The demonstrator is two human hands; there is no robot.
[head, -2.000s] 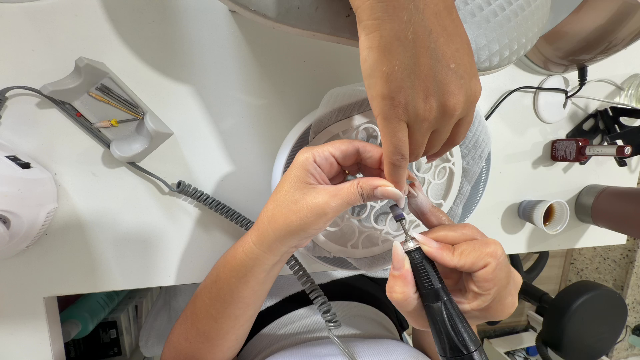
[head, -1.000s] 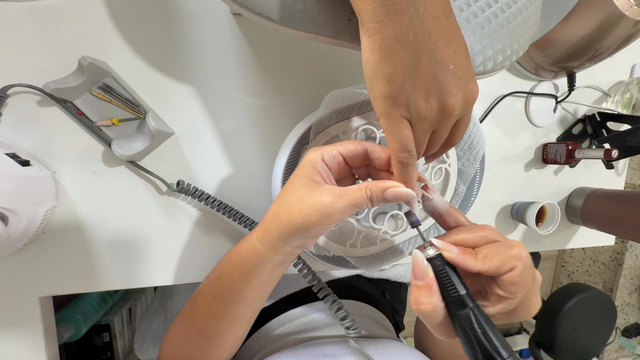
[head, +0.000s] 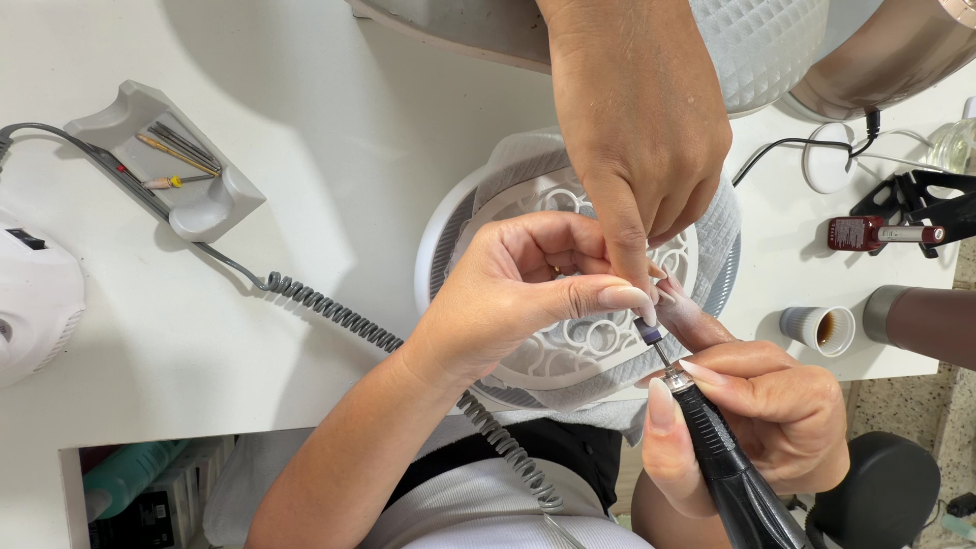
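In the head view my left hand [head: 518, 305] pinches an index finger of another person's hand [head: 640, 114], which reaches down from the top. My right hand [head: 762, 419] grips a black electric nail drill [head: 713, 442]. The drill's dark sanding bit [head: 648, 331] is at the nail of the held finger; whether it touches cannot be told. Beneath the hands lies a round dust collector with a white openwork grille [head: 564, 358], with a grey-white cloth [head: 518, 152] around it. A coiled grey cord [head: 335, 313] runs past my left forearm.
A grey holder [head: 221, 198] with several drill bits and a white machine [head: 34, 297] stand left. On the right are a dark red polish bottle [head: 854, 233], a white cup [head: 820, 329] with brown liquid, a tumbler [head: 926, 324], a black stand [head: 926, 198] and a nail lamp [head: 877, 61].
My left hand keeps its pinch on the other person's finger and my right hand keeps hold of the drill. The drill and right hand have shifted slightly to the right since the earliest frame.
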